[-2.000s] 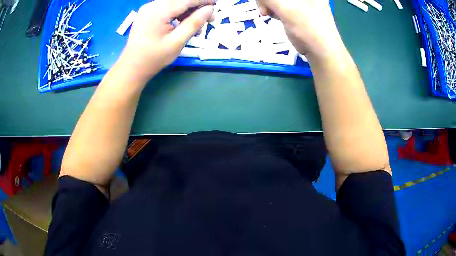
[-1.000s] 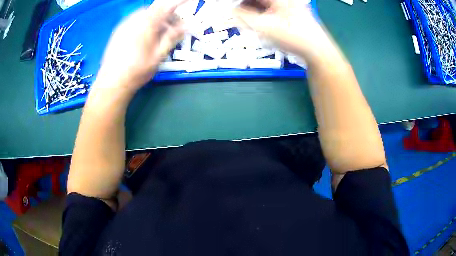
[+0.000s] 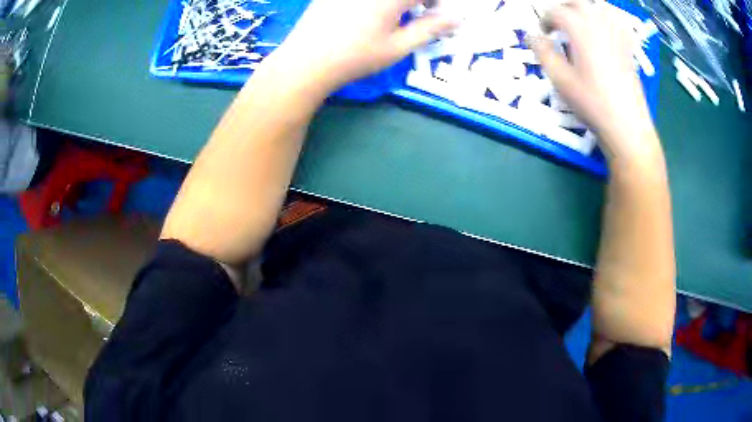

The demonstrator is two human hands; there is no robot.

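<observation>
White sleeves [image 3: 495, 78] lie spread in the larger blue tray [image 3: 503, 132]. Leaded cores [image 3: 216, 35] with thin silvery wires lie in a tangled heap in the smaller blue tray [image 3: 202, 77] at the left. My left hand [image 3: 367, 37] is over the left part of the larger tray, its fingers pointing right and partly cut off by the top edge. My right hand [image 3: 587, 70] is over the right part of that tray, fingers bent among the white sleeves. Both hands are blurred; whether either holds a piece cannot be told.
A clear plastic bag [image 3: 688, 33] lies at the top right, with a few loose white pieces [image 3: 697, 80] on the green bench [image 3: 429, 169] beside it. Below the bench are red stools [image 3: 82, 177] and a cardboard box [image 3: 91, 272].
The view has turned, so the trays sit further right and tilted. The side bin at the right edge has left view. My hands are further apart than two seconds ago.
</observation>
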